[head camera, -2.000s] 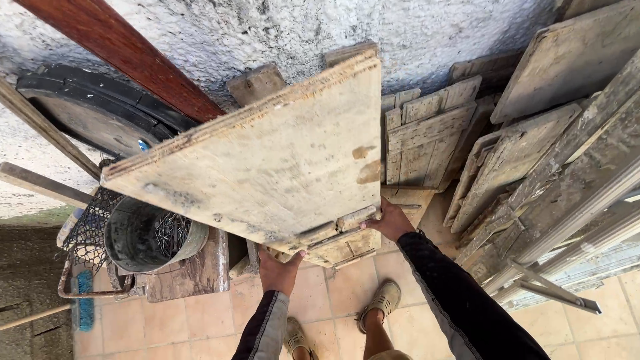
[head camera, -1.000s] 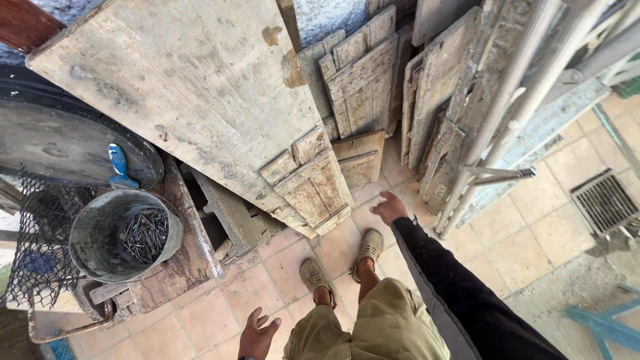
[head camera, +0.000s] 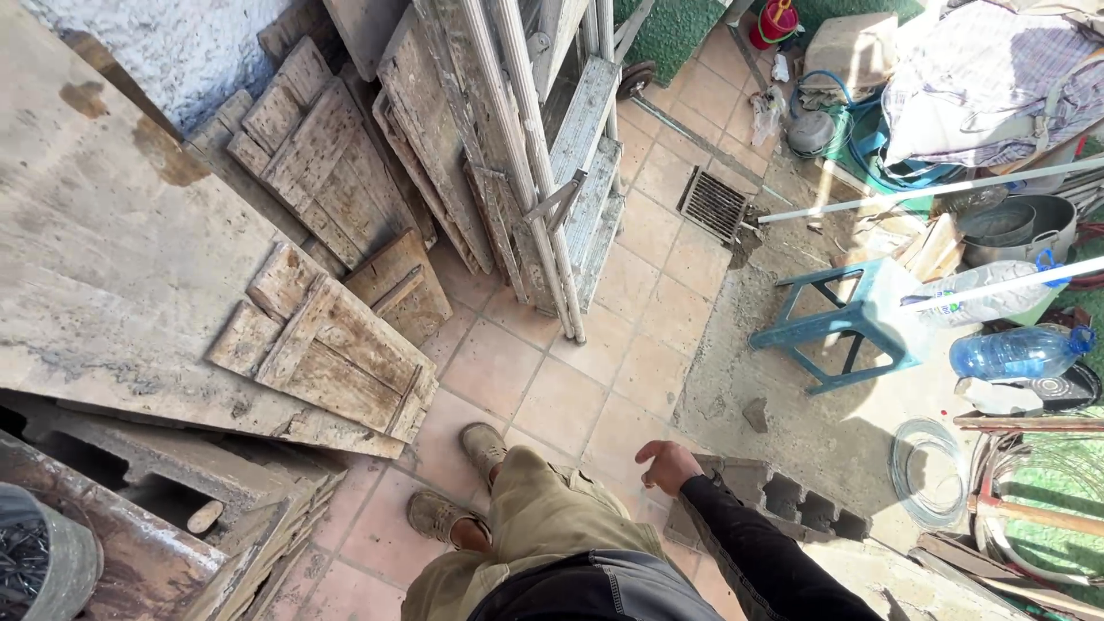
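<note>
My right hand [head camera: 668, 467] hangs over the tiled floor with nothing in it, its fingers slightly curled and apart. Just behind it, concrete blocks [head camera: 780, 496] lie on the ground. My left hand is out of the picture. A large plywood board [head camera: 129, 250] leans at the left, with a small panel of nailed wooden planks [head camera: 332, 349] resting against its lower part. Beside it, another small wooden panel [head camera: 401, 289] stands on the floor. At the lower left corner, a bucket [head camera: 65, 548] holds what look like nails.
More plank panels [head camera: 323, 164] and a metal stepladder [head camera: 586, 164] lean near the wall. A blue plastic stool [head camera: 849, 319], coiled wire [head camera: 931, 474], a water bottle [head camera: 1022, 352] and metal pots [head camera: 1022, 226] are at the right. A drain grate [head camera: 714, 204] is set in the floor.
Both hands held the plywood board two seconds ago; they have let go, and it leans at the left. My left hand has left the picture. The view has swung right.
</note>
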